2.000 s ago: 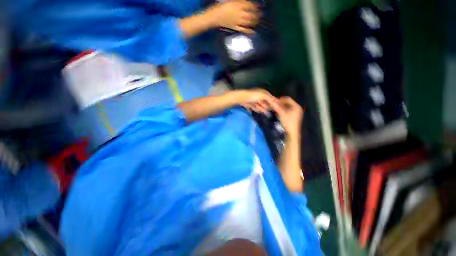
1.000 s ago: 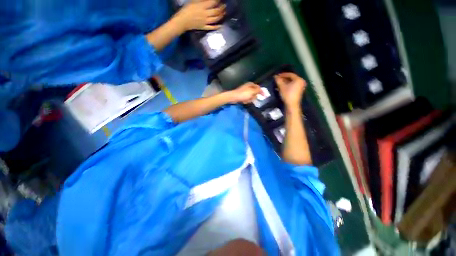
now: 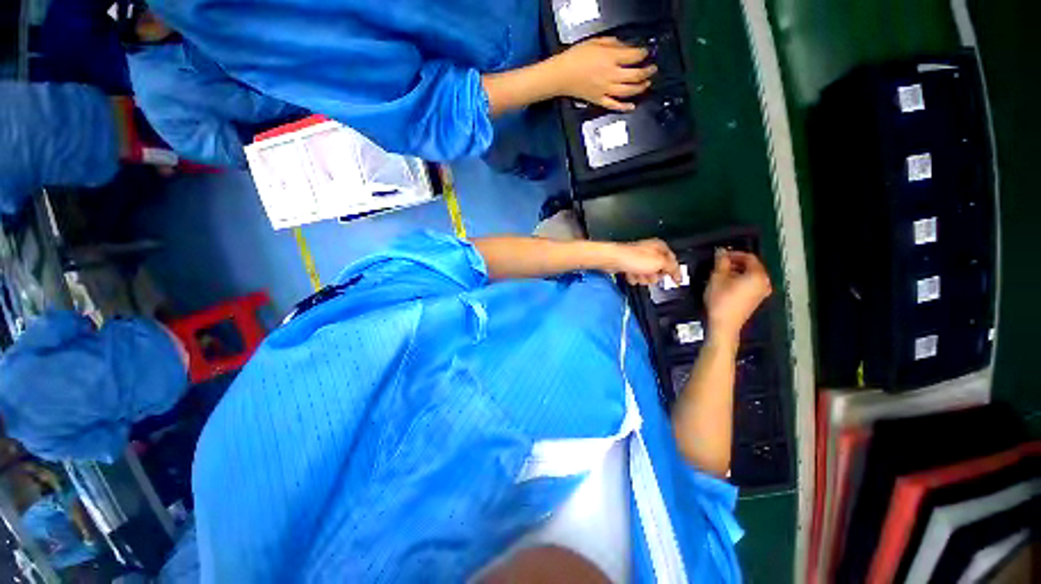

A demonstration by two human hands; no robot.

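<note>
A black phone tray (image 3: 763,456) lies on the green bench in front of me, holding dark units side by side with small white labels (image 3: 690,332). My left hand (image 3: 648,262) is at the near edge of the top unit, fingertips bent beside its white label. My right hand (image 3: 736,285) is over the far end of the same unit, thumb and fingertips pinched together. Whether either hand grips a small part is too small to tell. My right forearm hides part of the lower units.
A neighbour's hand (image 3: 605,73) works over another black tray (image 3: 639,173) above mine. Beyond a pale rail (image 3: 788,205) stands a black tray with several labelled units (image 3: 902,228). Stacked red, black and white sheets (image 3: 959,491) lie lower right. Clear blister trays (image 3: 331,177) and a red stool (image 3: 223,337) are left.
The view has shifted and become sharper, so the bench and trays appear farther right. My hands remain over the top unit; since the first frame, they have moved apart.
</note>
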